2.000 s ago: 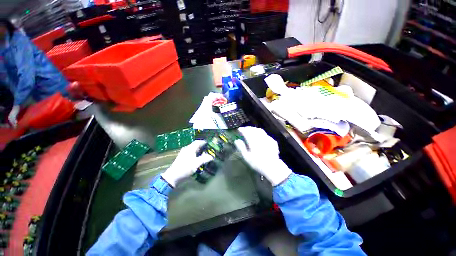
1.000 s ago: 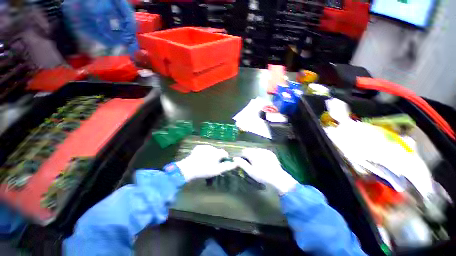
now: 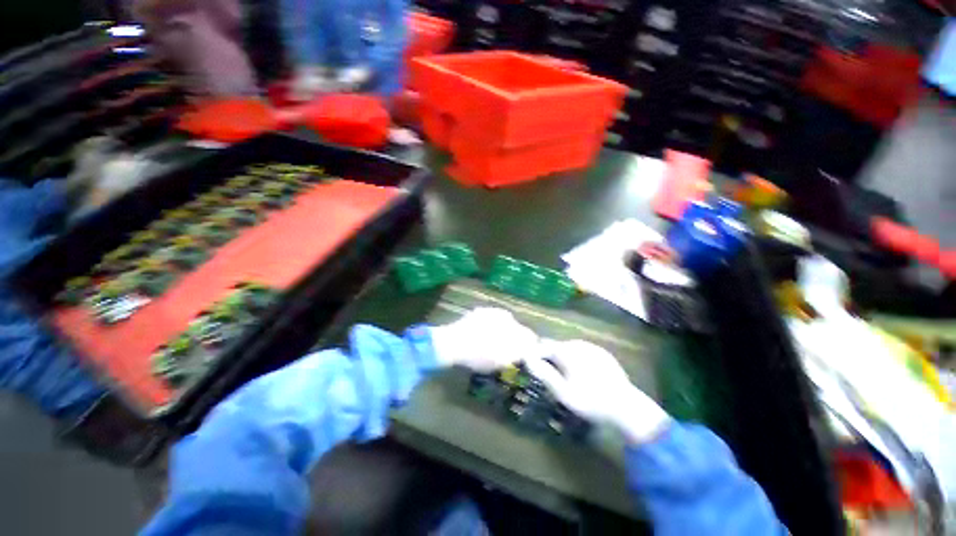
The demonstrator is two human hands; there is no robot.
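A dark populated circuit board (image 3: 527, 403) with small yellow parts is held low over the greyish work mat (image 3: 461, 424). My left hand (image 3: 485, 337), white-gloved, grips its left end. My right hand (image 3: 600, 387), also white-gloved, grips its upper edge and hides part of it. The fingertips of both hands are close together. The view is blurred, so I cannot tell whether the board is one piece or several. Two green board panels (image 3: 531, 281) lie beyond the mat.
Left: a black tray (image 3: 304, 356) with a red-orange liner and rows of boards. Behind: a red-orange crate (image 3: 511, 115). Right: papers (image 3: 618, 270), calculator (image 3: 671, 296), blue holder (image 3: 709, 236) and a scrap bin (image 3: 770, 387) heaped with white material. Green strips (image 3: 687, 379) lie beside the mat. People stand beyond the tray.
The view has swung left, bringing the whole black tray into sight. The hands still hold the dark board over the mat, and more of it shows below the fingers than a second ago.
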